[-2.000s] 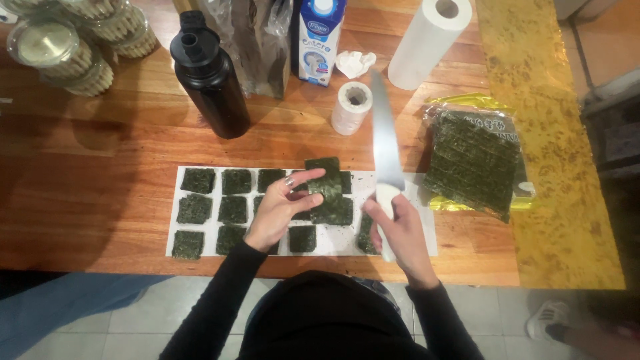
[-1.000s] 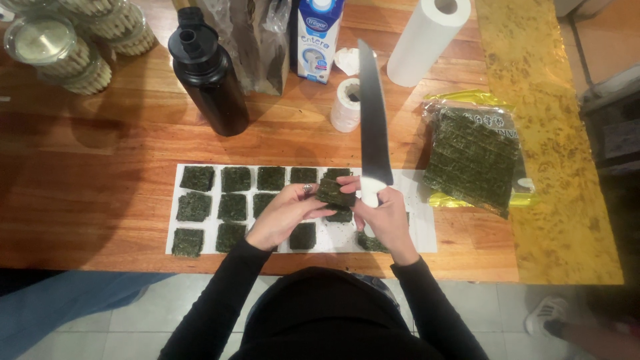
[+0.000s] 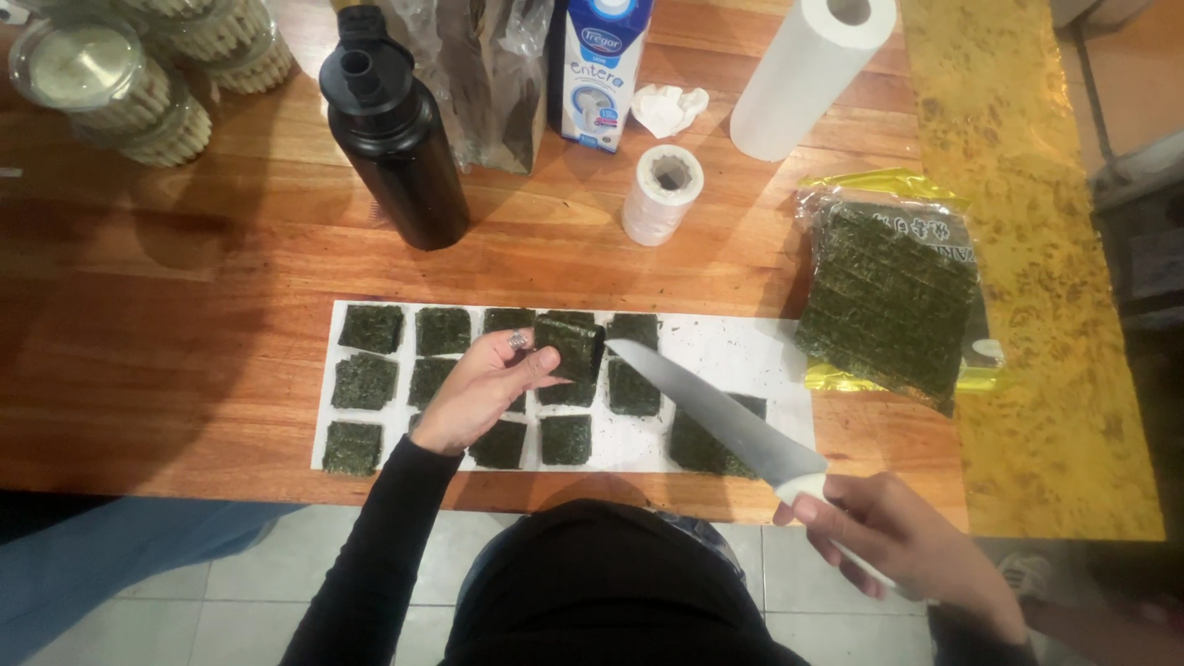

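Note:
My left hand (image 3: 486, 384), a ring on one finger, pinches a small square piece of nori (image 3: 569, 347) above the rows of cut squares. In my right hand (image 3: 893, 536), at the near table edge, is the white handle of a kitchen knife (image 3: 717, 407); its blade points up and left, the tip close beside the held nori. Several nori squares (image 3: 367, 381) lie in rows on a long white sheet (image 3: 731, 347). A larger nori piece (image 3: 703, 439) lies partly under the blade. Large nori sheets (image 3: 888, 301) rest on a yellow-edged plastic package (image 3: 980, 377) at the right.
Behind the sheet stand a black bottle (image 3: 398, 139), a milk carton (image 3: 601, 69), a small white roll (image 3: 663, 196) and a paper towel roll (image 3: 805, 79), with crumpled paper (image 3: 670, 111) between. Lidded plastic cups (image 3: 102, 79) stand back left. A person's jeans-clad leg (image 3: 120, 555) shows lower left.
My hands have moved apart. The right one has gone right and toward my body, and the knife, upright before, now slants left. My left hand still holds nori.

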